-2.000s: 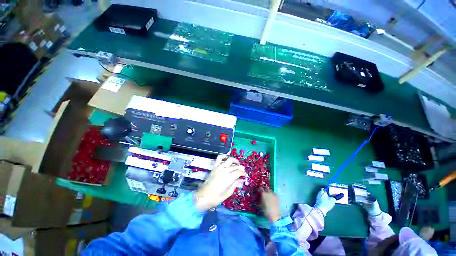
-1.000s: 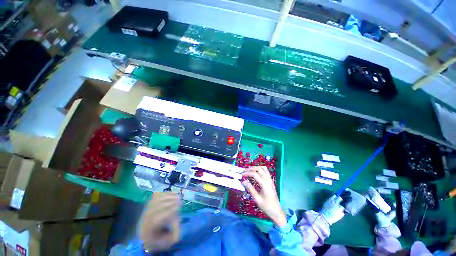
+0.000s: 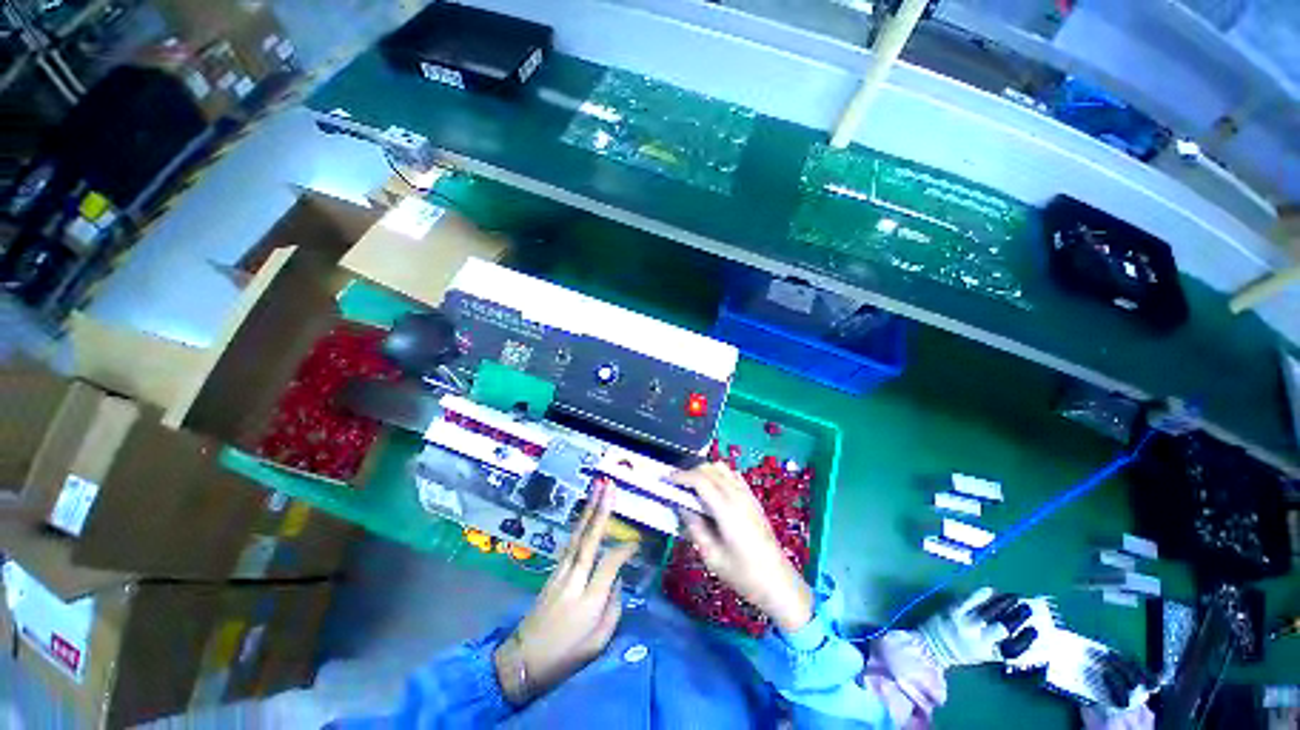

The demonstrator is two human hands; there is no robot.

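The pale feed rail (image 3: 645,499) runs across the front of the lead cutting machine (image 3: 585,342), with red components (image 3: 492,438) in its left part. My bare left hand (image 3: 573,606) reaches up to the rail, fingertips just right of the clamp block (image 3: 559,471). A red spot shows at the fingertips; whether they grip it is unclear. My bare right hand (image 3: 741,549) is at the rail's right end, over the green parts tray (image 3: 830,492) of red parts. Its fingertips touch or nearly touch the rail; any part in them is too small to tell.
A carton (image 3: 214,364) with red parts stands left, under the dark chute (image 3: 388,404). A blue bin (image 3: 820,342) sits behind, below the raised green shelf (image 3: 777,157). A coworker's gloved hands (image 3: 984,628) and a blue cord (image 3: 1027,525) are at right.
My left hand, blurred below the machine a second ago, has moved up and right to the rail. My right hand stays by the rail's right end. The view has shifted, moving the scene rightward.
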